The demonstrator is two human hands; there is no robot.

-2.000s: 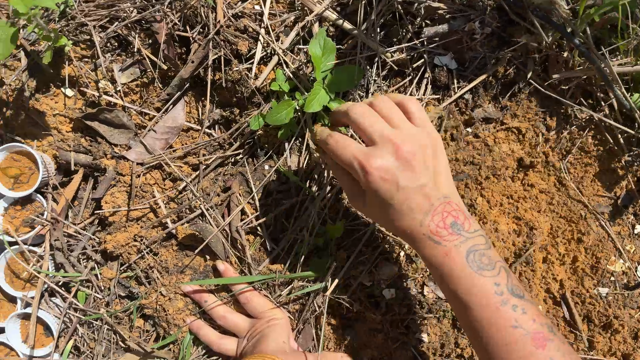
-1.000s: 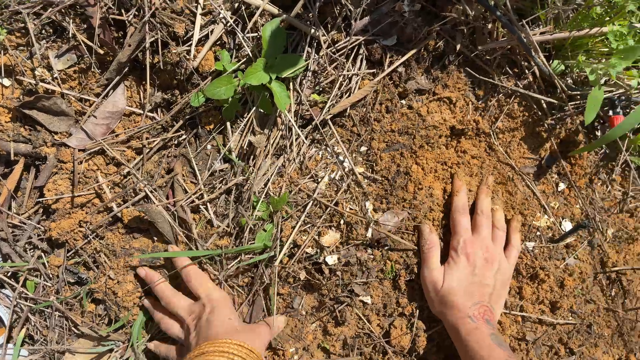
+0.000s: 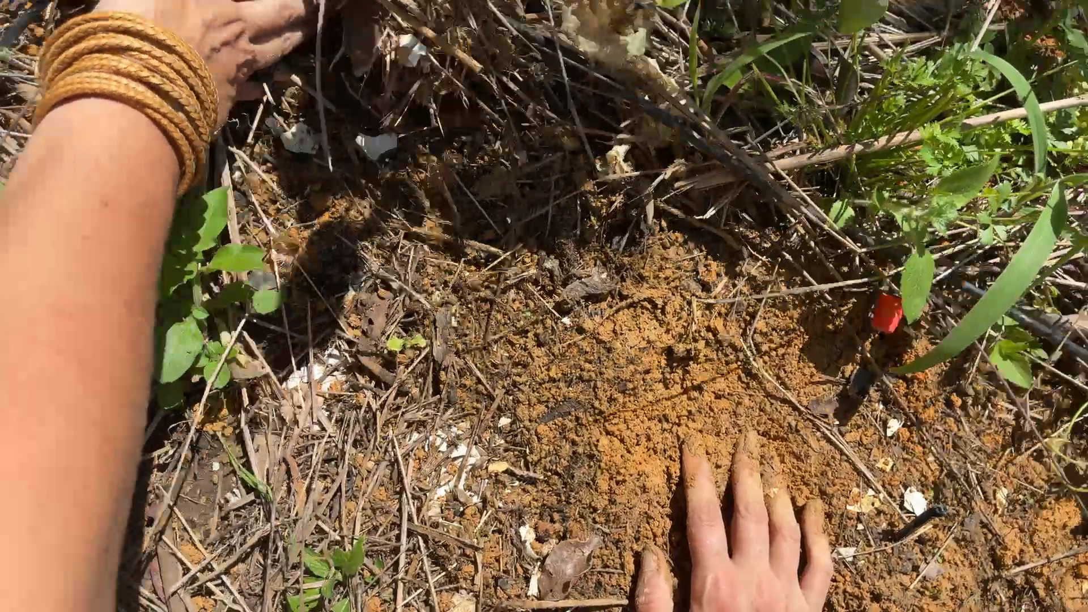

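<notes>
My left hand reaches to the top left among dry straw, with a woven orange bracelet coiled at its wrist. Its fingertips are partly out of view and hidden by straw, so what they touch cannot be told. Beneath that forearm a leafy green seedling shows at the left. At the bottom right my right hand rests palm down on loose orange soil, fingers spread and dirty, holding nothing.
Dry straw lies over the left and middle ground. Green weeds and long stems fill the upper right, near a small red object. White shell-like bits and a dry brown leaf lie about.
My left hand has moved from the lower left, beside a blade of grass, up to the top left. My right hand left the seedling earlier and stays on the soil. The view has shifted right.
</notes>
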